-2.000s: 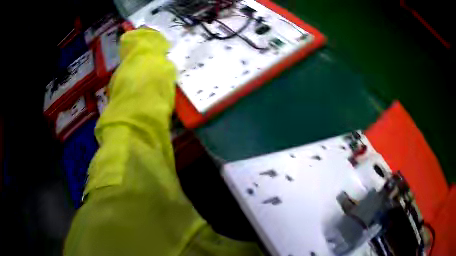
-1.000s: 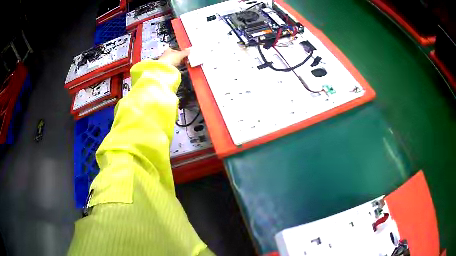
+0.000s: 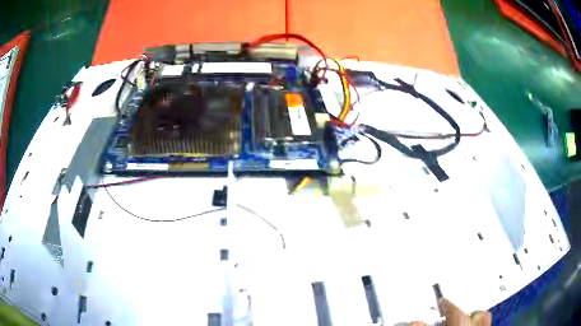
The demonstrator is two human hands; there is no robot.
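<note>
A white rear chassis [image 3: 159, 261] lies in front of me, bent by the lens. Near its far edge is a blue motherboard [image 3: 283, 154] with a finned CPU cooler [image 3: 204, 130] and a memory module with an orange-and-white label [image 3: 296, 113]. Red and yellow wires [image 3: 346, 95] and a black looped cable [image 3: 439, 109] run to the right. My right hand [image 3: 464, 314] shows only as fingers at the bottom edge, over the chassis's near part; its grip is hidden. My left hand is out of view; a bit of yellow-green sleeve shows at bottom left.
A red-orange foam pad [image 3: 382, 32] lies beyond the chassis on the green bench top [image 3: 484, 38]. Another red-orange edge [image 3: 7, 121] is at far left. Red-edged items are at top right. Something blue [image 3: 529, 299] shows at lower right.
The view has turned from the bench and stacked chassis to one chassis up close. My outstretched left arm has left the view except for the sleeve. Fingers of my right hand now show.
</note>
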